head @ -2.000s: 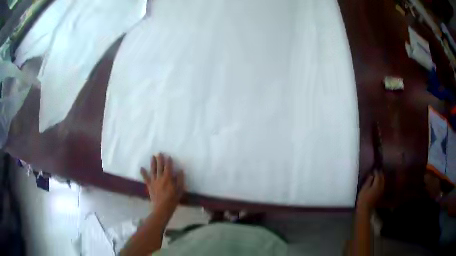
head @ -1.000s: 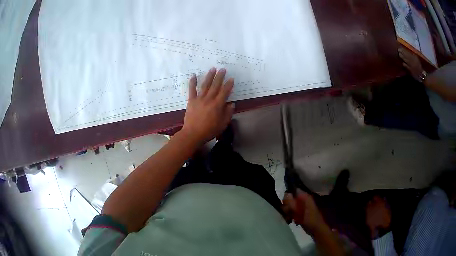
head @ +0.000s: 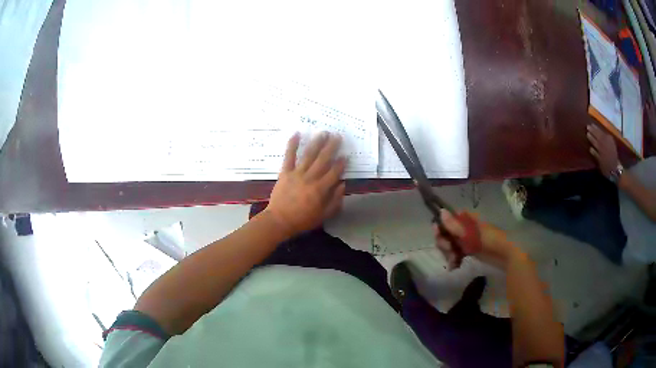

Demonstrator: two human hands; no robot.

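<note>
A large white sheet [head: 180,79] lies on the dark red-brown table, its lower edge near the table's front edge. Faint dashed lines and writing show around its lower middle. My left hand [head: 308,183] lies on the sheet's lower edge, palm down, fingers spread, holding nothing. My right hand [head: 460,237] grips the handles of the long-bladed shears [head: 404,149], in front of the table edge. The blades point up and left over the sheet's lower right part, slightly apart. A thin dark line runs down the sheet from near the blades; I cannot tell whether it is a cut.
The table [head: 529,86] shows right of the sheet. An orange-edged board [head: 615,83] with drawings lies at the right, with a bystander's hand [head: 603,147] at its lower edge. Another white piece [head: 20,57] lies at the far left. White scraps [head: 167,241] are on the floor.
My right hand has raised the shears from below the table edge to over the sheet. Earlier, the shears lay on the table at the right. My left hand has moved right along the sheet's lower edge.
</note>
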